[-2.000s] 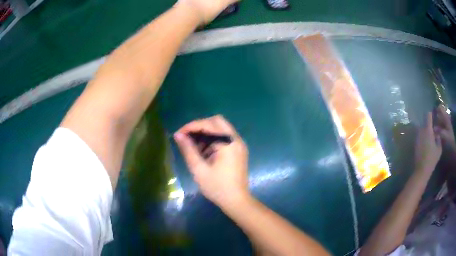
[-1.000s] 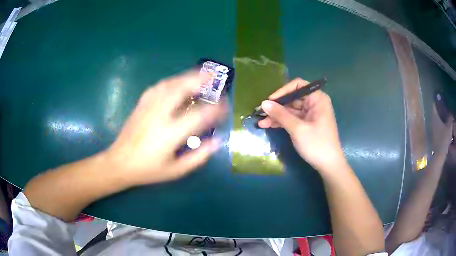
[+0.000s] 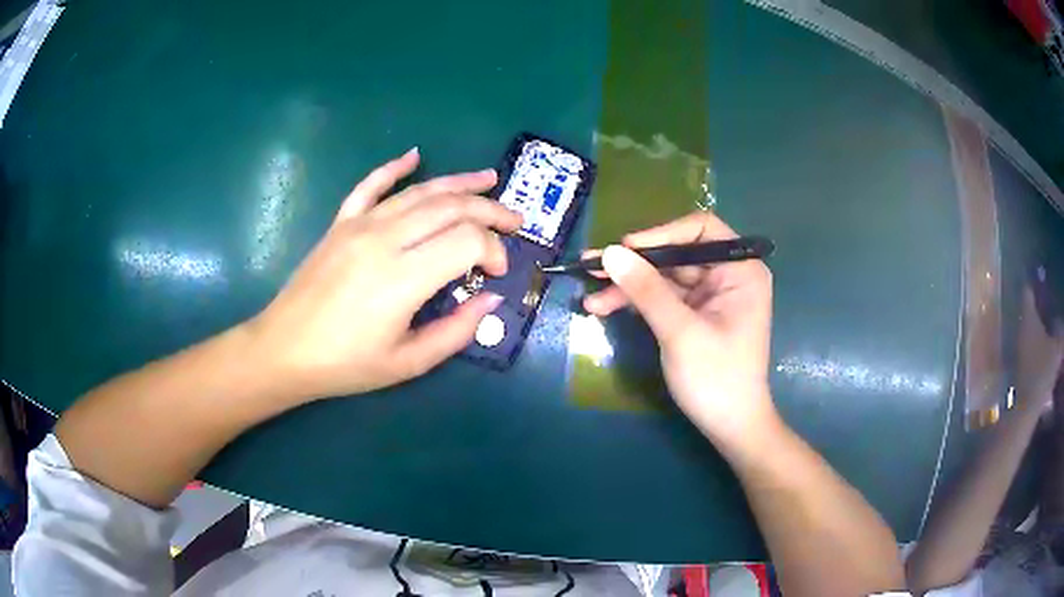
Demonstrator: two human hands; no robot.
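A dark phone body lies open and tilted on the green bench, with a white-silver board with blue patches at its upper end and a round white spot near its lower end. My left hand lies over the phone's left side, its fingers on the phone, covering part of it. My right hand holds black tweezers like a pen. Their tip is at the phone's right edge, by a small gold-brown patch. Whether the tip holds anything is too small to tell.
A yellow-green film strip lies flat on the bench, partly under my right hand. A copper-coloured strip lies at the right. Another person's forearm is at the right edge. A pale rail borders the bench top right.
The phone came into view after the first frame. Since the second, my left hand's fingers have settled on it, and the tweezer tip has moved left from the film strip to the phone.
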